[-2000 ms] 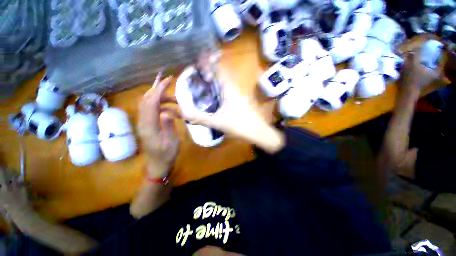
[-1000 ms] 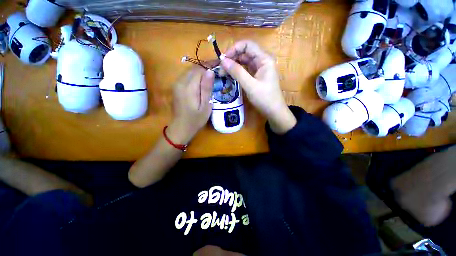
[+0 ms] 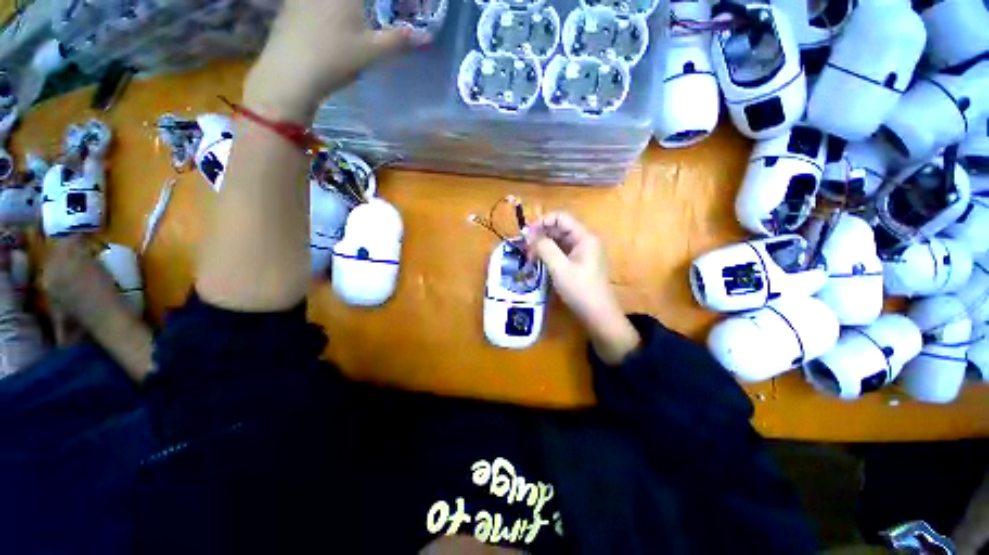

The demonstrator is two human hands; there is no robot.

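A white camera body (image 3: 514,321) lies on the orange tabletop in front of me, its dark lens window towards me and its open cavity facing up. Thin dark and red wire leads (image 3: 500,223) with small white plugs stick out of its far end. My right hand (image 3: 568,257) pinches a dark lead at the cavity's edge. My left hand (image 3: 325,49) is raised and reaches over the near left part of the tray stack. Its fingers are at a cover in the top tray; whether they touch it is unclear.
A stack of clear blister trays (image 3: 477,146) holding pale covers (image 3: 587,84) stands at the back. White camera units (image 3: 369,252) stand at left, partly behind my left forearm. A large pile of camera units (image 3: 776,338) lies at right. Another person's hand (image 3: 92,284) is at far left.
My left hand has left the camera body and moved up and left to the trays. My right hand stays at the leads. The view has shifted, showing more of the trays.
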